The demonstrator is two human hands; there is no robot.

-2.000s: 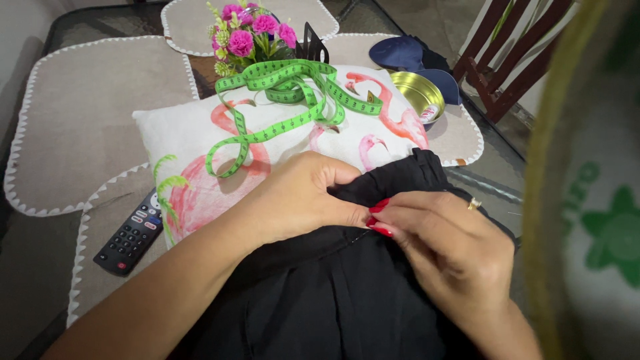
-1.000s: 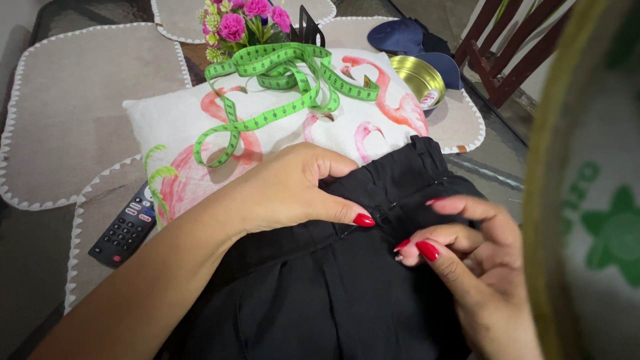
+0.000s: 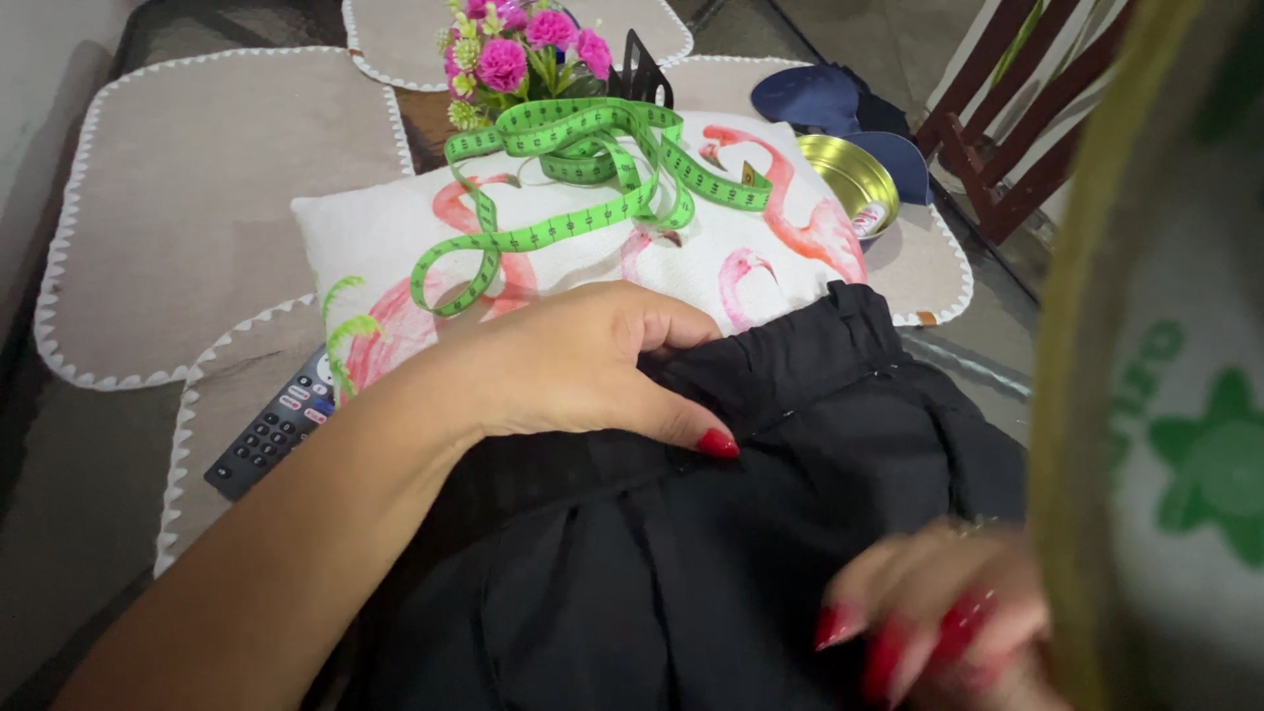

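My left hand grips the gathered waistband of a black cloth garment, its red-nailed thumb on top and its fingers behind the fold. Small light stitches or pins show along the waistband seam. My right hand, blurred, is at the lower right over the garment, fingers curled; whether it holds a needle or thread cannot be made out. Behind the garment lies a white cushion with flamingos, and a loosely coiled green measuring tape rests on it.
A remote control lies left of the cushion on a placemat. An open gold-coloured tin holding a small spool or tube, a navy cap, pink flowers and a wooden chair are beyond. A blurred round-edged object blocks the right side.
My right hand has moved from the waistband beside my left thumb down and to the right, away from the seam. My left hand has kept its hold on the waistband.
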